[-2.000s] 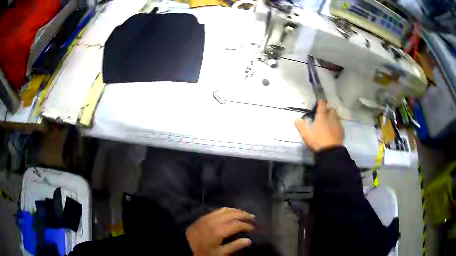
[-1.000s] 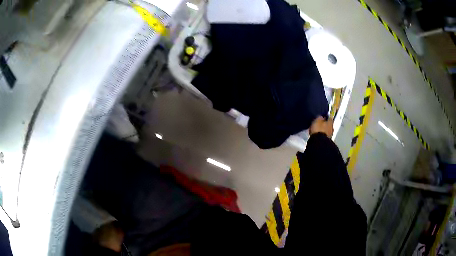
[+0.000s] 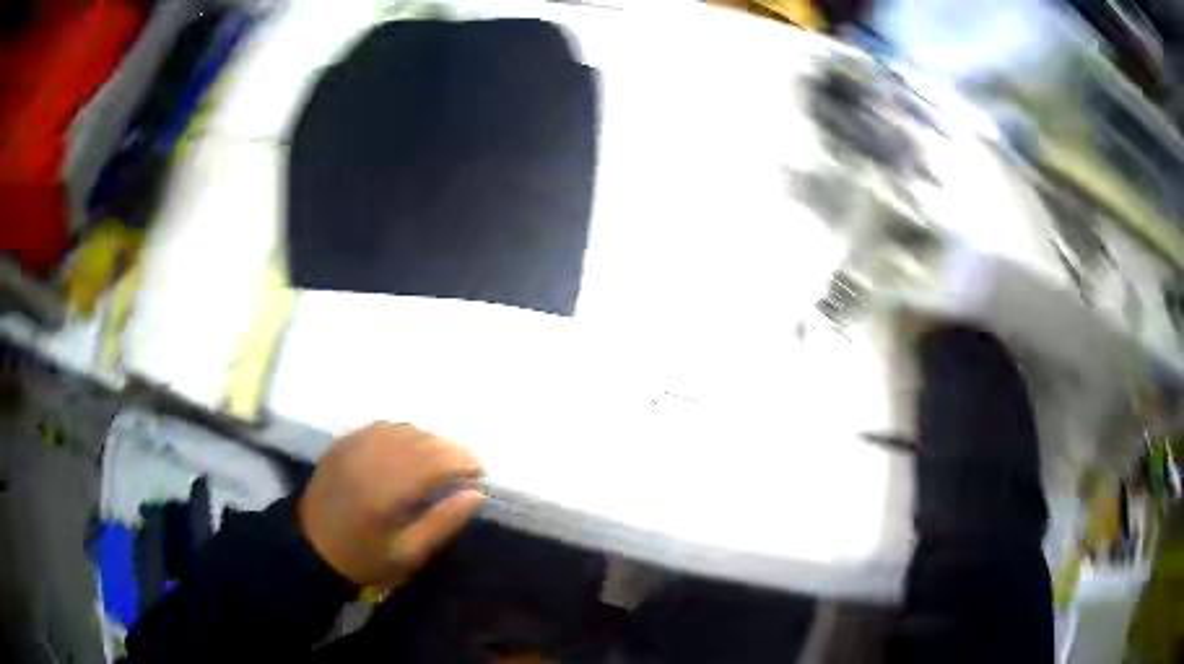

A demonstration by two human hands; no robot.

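A dark navy or black cut panel (image 3: 444,162) with curved upper corners lies flat on the left part of the white machine table (image 3: 429,376). My left hand (image 3: 390,499) is at the table's front edge, below the panel and not touching it. Its fingers are curled and blurred, with a dark line between them; I cannot tell whether it holds anything. My right sleeve reaches up over the right part of the table to the blurred white sewing machine (image 3: 1065,337). My right hand itself does not show.
A tray (image 3: 162,454) with blue and dark cut pieces (image 3: 117,571) is below the table at the left. Red material (image 3: 52,117) and mustard pieces (image 3: 98,266) lie at the far left. The machine's blurred metal needle area (image 3: 883,162) is at the upper right.
The view has swung from the floor tray with dark cloth back to the table. My right hand has left that tray's edge. My left hand has come up to the table's front edge.
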